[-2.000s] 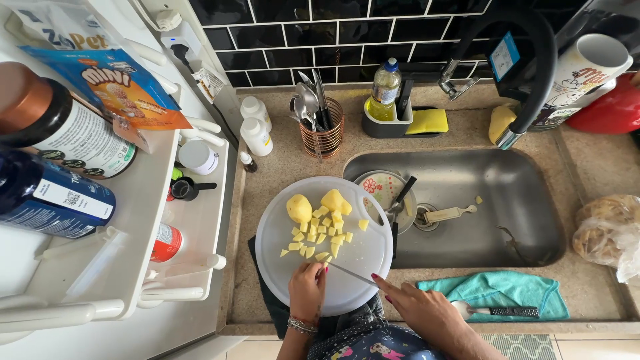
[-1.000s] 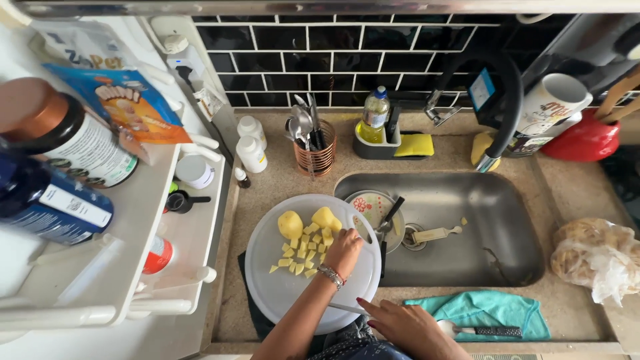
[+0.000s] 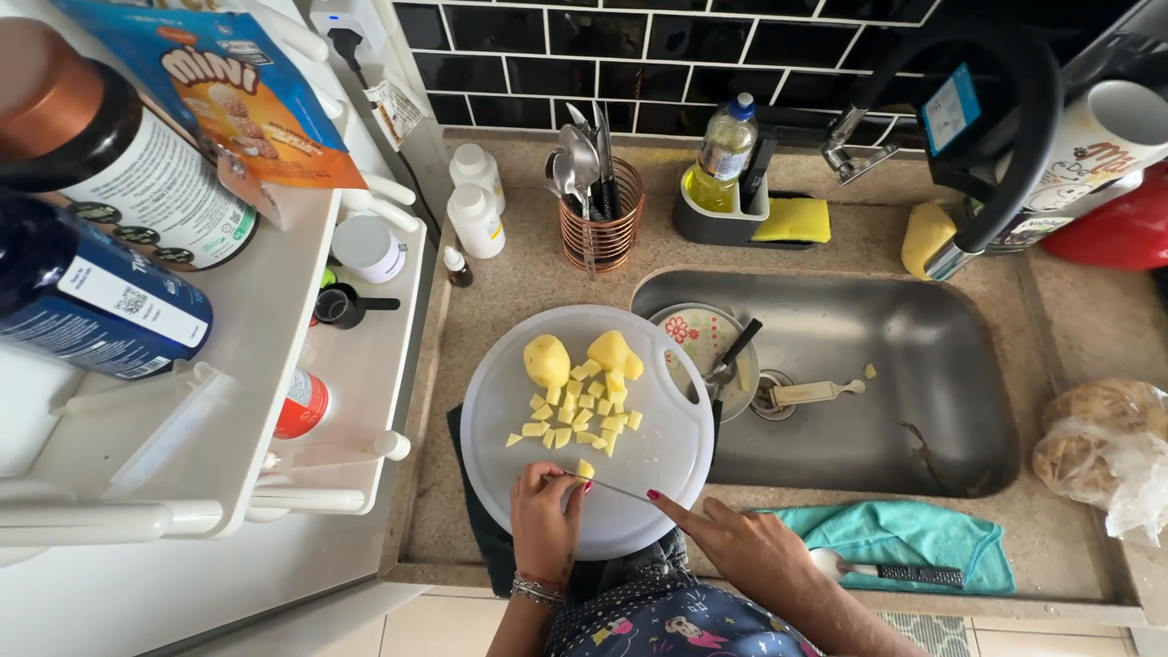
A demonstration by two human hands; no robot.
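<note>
A round white plastic cutting board (image 3: pixel 657 456) lies on the counter, bearing diced potato (image 3: pixel 584 406) and two larger peeled potato pieces (image 3: pixel 547 361) near its far edge. My left hand (image 3: pixel 545 516), with bracelets at the wrist, is at the board's near part, fingertips on a small potato piece (image 3: pixel 585 468). My right hand (image 3: pixel 744 543) grips a knife (image 3: pixel 613 488), index finger extended along it; the handle is hidden in the hand. The blade reaches left across the board to the potato piece at my left fingertips.
Right of the board is a steel sink (image 3: pixel 876 338) holding a floral plate (image 3: pixel 698 333) and a peeler (image 3: pixel 817 392). A teal cloth (image 3: pixel 912 529) with a spoon lies in front. Behind stand a copper cutlery holder (image 3: pixel 602 214) and a soap bottle (image 3: pixel 724 151). White shelves (image 3: pixel 310 274) flank the left.
My left hand was over the diced potato by the far right potato piece a second ago; it is now at the near part of the board. My right hand still holds the knife.
</note>
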